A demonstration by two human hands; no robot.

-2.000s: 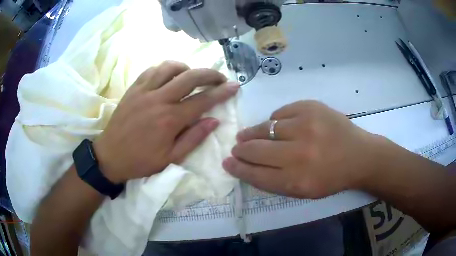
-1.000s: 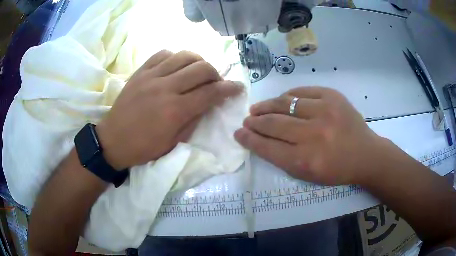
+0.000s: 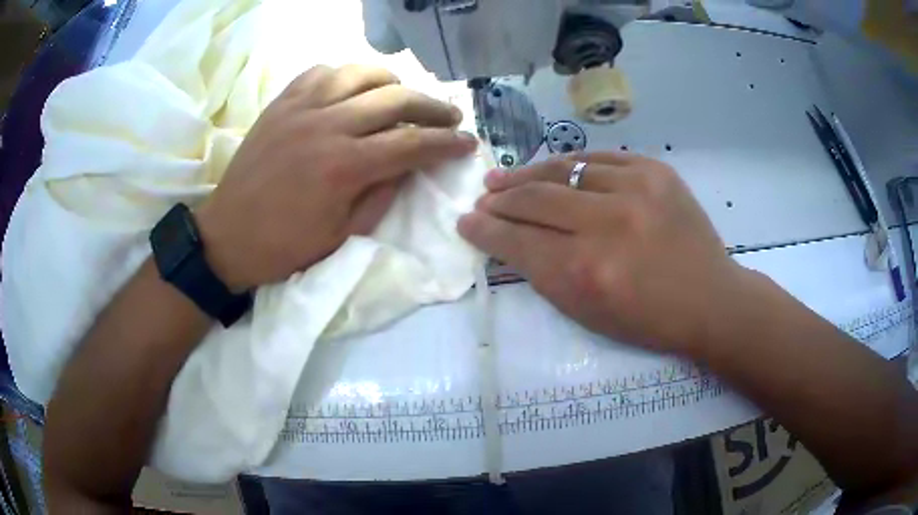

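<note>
The cream garment piece [image 3: 131, 151] lies gathered at the left, glaring white near the machine head, with one fold hanging toward the front edge. My left hand [image 3: 322, 171], with a black watch, lies flat on the cloth, fingertips just in front of the needle area. My right hand [image 3: 604, 241], with a ring, pinches the cloth's right edge and the narrow white strip. The strip [image 3: 487, 372] runs down from under my right fingertips across the ruler tape to the table edge. The presser foot and needle [image 3: 479, 91] are partly hidden under the head.
The sewing machine head [image 3: 483, 38] is at the top, with a cream cylinder [image 3: 601, 95]. A round metal disc [image 3: 566, 137] sits by the needle plate [image 3: 511, 123]. Dark tweezers [image 3: 844, 166] lie at the right. The ruler tape [image 3: 403, 422] follows the front edge; a cardboard box [image 3: 760, 473] is below.
Both hands and the cloth edge have moved up toward the needle. More of the ruler tape and white strip shows below them. The view has also shifted slightly.
</note>
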